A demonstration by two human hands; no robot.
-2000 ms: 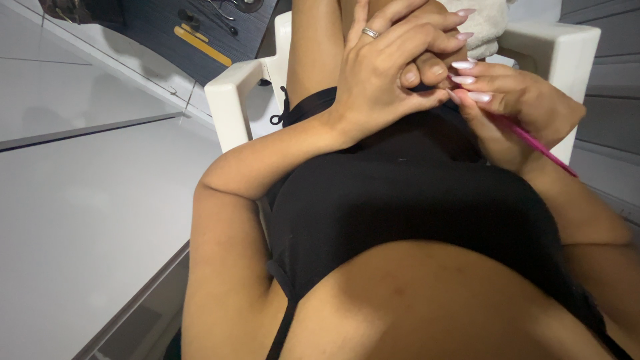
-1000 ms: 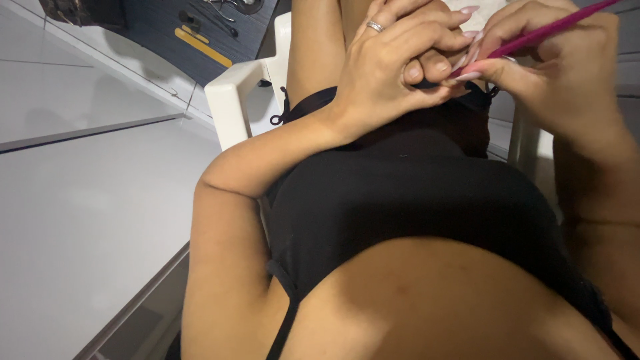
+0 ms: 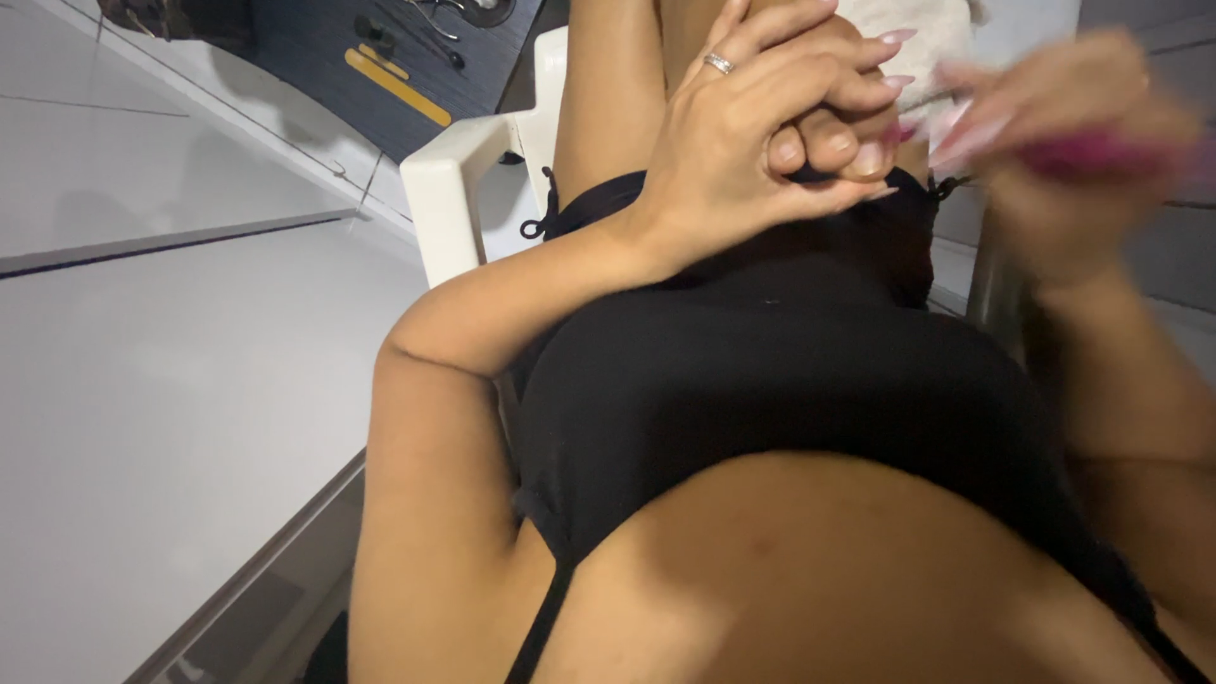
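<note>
Near the top centre, my left hand (image 3: 750, 123), with a ring on one finger, is wrapped around a bare foot (image 3: 839, 144), its toes showing between my thumb and fingers. To the right, my right hand (image 3: 1064, 142) is badly blurred, apart from the toes. In its fingers is a slim pink tool (image 3: 1092, 157), also blurred; its kind and its tip cannot be told. A small pink spot shows beside the toes. A light-coloured towel (image 3: 936, 43) lies behind my left hand's fingertips.
A white plastic chair's armrest (image 3: 446, 199) stands left of my leg. Beyond it, a dark table (image 3: 313, 71) bears yellow nail files (image 3: 399, 87), metal tools (image 3: 442, 24) and a small dark bottle (image 3: 373, 33). Pale tiled floor (image 3: 171, 399) spreads at the left.
My right hand and the pink tool have moved right, away from the toes, where both frames from before show them. My left hand keeps its hold on the foot.
</note>
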